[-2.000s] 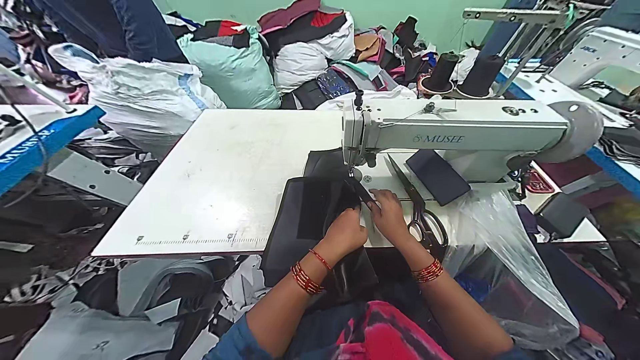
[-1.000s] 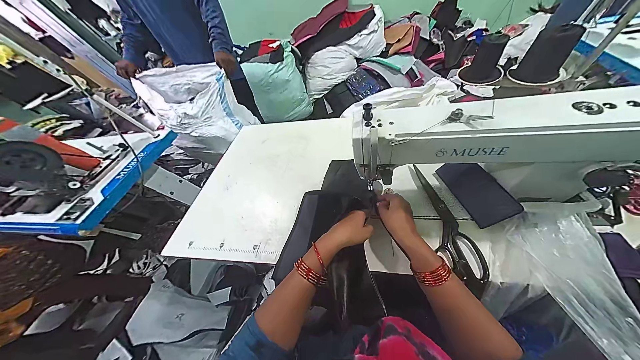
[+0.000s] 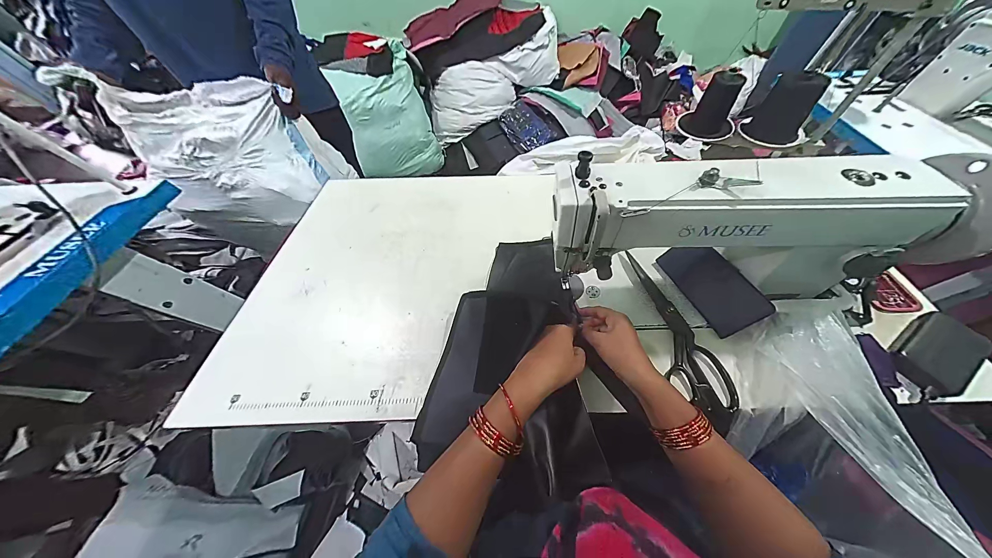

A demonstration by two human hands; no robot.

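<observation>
A white sewing machine (image 3: pixel 697 225) stands on the white table, and dark fabric (image 3: pixel 504 333) lies beneath its needle area and hangs over the front edge. My left hand (image 3: pixel 550 358) grips this fabric just in front of the presser foot (image 3: pixel 568 287). Close beside it, my right hand (image 3: pixel 612 341) pinches a dark strip of cloth (image 3: pixel 608 380) at the fabric's right edge. The fingertips are partly hidden among the folds. Black-handled scissors (image 3: pixel 682 341) lie to the right of my right hand, and a folded navy cloth piece (image 3: pixel 714 291) rests behind them.
Clear plastic sheeting (image 3: pixel 837 387) drapes over the table's right front. Black thread cones (image 3: pixel 783 108) stand behind the machine. Filled sacks (image 3: pixel 380 116) line the wall. At the back left, a person (image 3: pixel 225 39) holds a white sack (image 3: pixel 217 147). Another table (image 3: pixel 85 240) is at the left.
The person at the back left has come into view since the first frame, where only part of dark clothing showed. Both my hands stay on the fabric near the needle. The view has shifted.
</observation>
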